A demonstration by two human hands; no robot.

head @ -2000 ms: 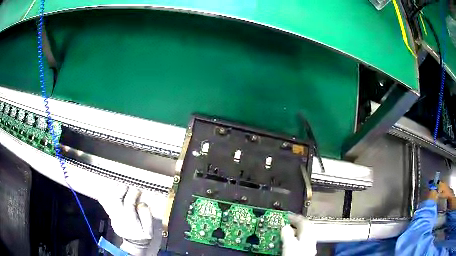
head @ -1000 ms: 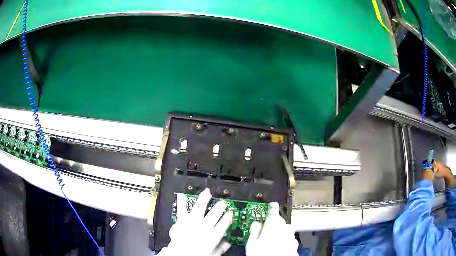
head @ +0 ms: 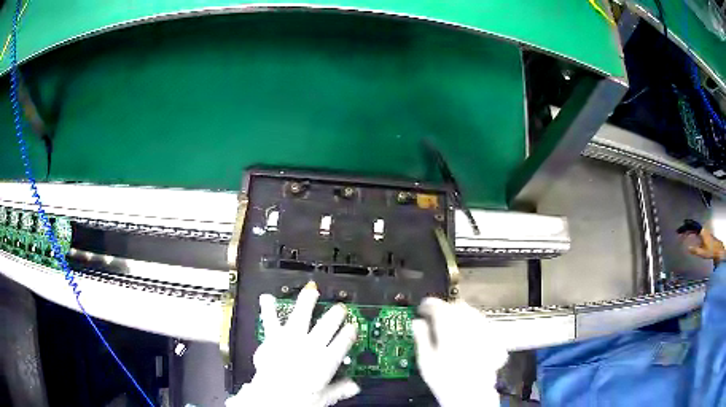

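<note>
A green PCB panel (head: pixel 392 342) of joined units lies in the near half of the black carrier (head: pixel 342 254), which rests across the conveyor rails. The carrier's far half holds no board and shows cutouts and small white spots. My left hand (head: pixel 301 350), in a white glove, lies spread over the left part of the panel, fingertips near its far edge, hiding much of it. My right hand (head: pixel 458 350), also in a white glove, is at the panel's right end, fingers bent down. Whether it grips the board edge is hidden.
A row of green boards (head: pixel 36 237) lies on the conveyor at left. A blue coiled cord (head: pixel 37 191) hangs at far left. A green bench (head: pixel 263 95) is behind the rails. At right are a grey post (head: pixel 567 139) and another person's hand (head: pixel 704 242) and blue sleeve.
My left hand has come from the carrier's left side onto the panel. The carrier appears further left in view. The other person's hand and arm have shifted.
</note>
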